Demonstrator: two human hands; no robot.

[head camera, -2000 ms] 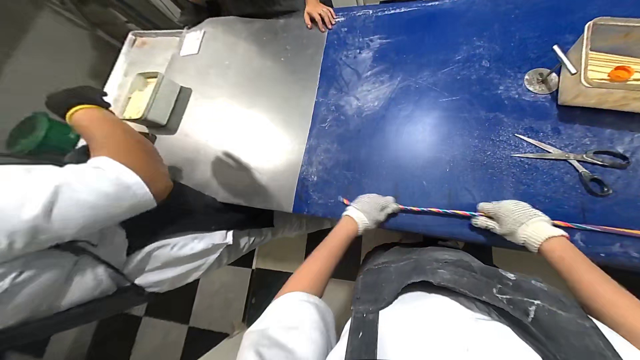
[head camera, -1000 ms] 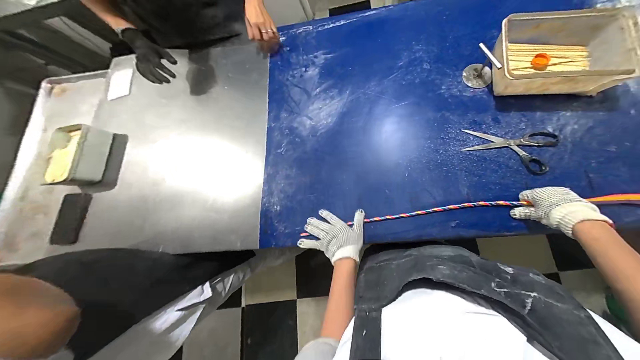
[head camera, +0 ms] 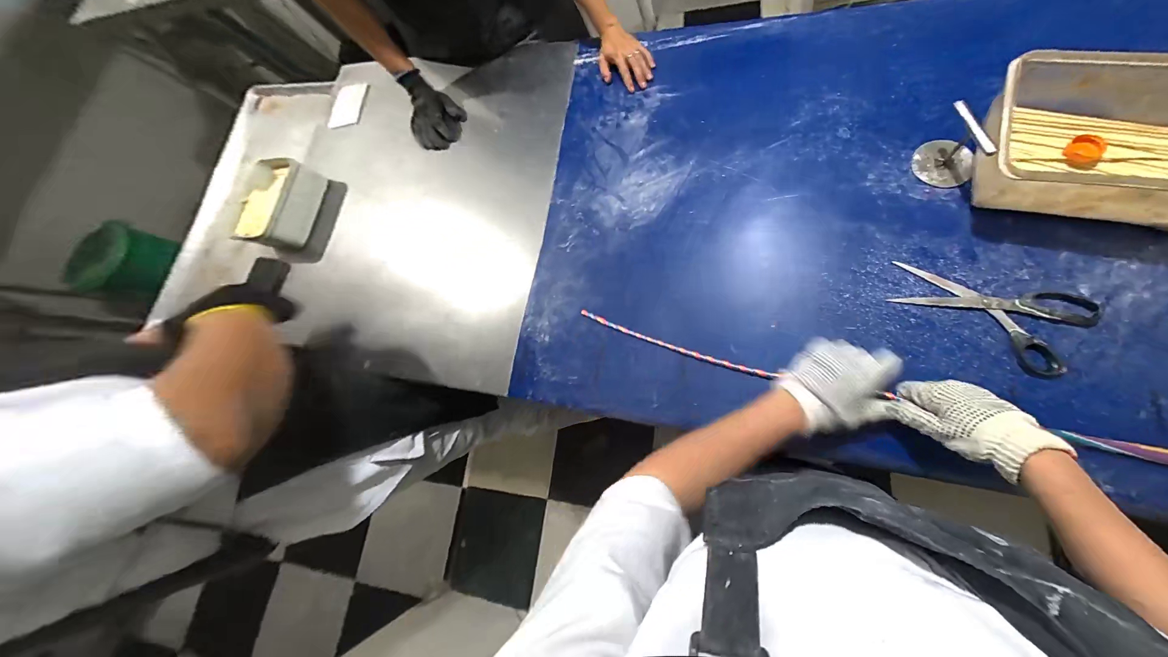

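A thin, twisted multicoloured rope, perhaps candy (head camera: 680, 349), lies along the near side of the blue table (head camera: 693, 246). My left hand (head camera: 841, 383), in a white knit glove and blurred, rests over the rope; its fingers' hold does not show clearly. Just to its right, my right hand (head camera: 976, 422), in a dotted white glove, is closed around the rope. A thicker striped part (head camera: 1113, 444) comes out beyond my right wrist. Open scissors with black handles (head camera: 1027, 307) lie above my right hand.
A plastic bin of thin sticks (head camera: 1049, 196) stands at the upper right beside a round metal tool (head camera: 942, 164). On the steel surface (head camera: 456, 201) stands a grey container (head camera: 297, 208). A co-worker's arm (head camera: 224, 383) reaches in at left; another person's hands (head camera: 625, 57) rest across the table.
My left hand has moved right along the rope, close to my right hand. The rope's thin left end now lies uncovered on the table. A co-worker's gloved hand is again over the steel surface's left side.
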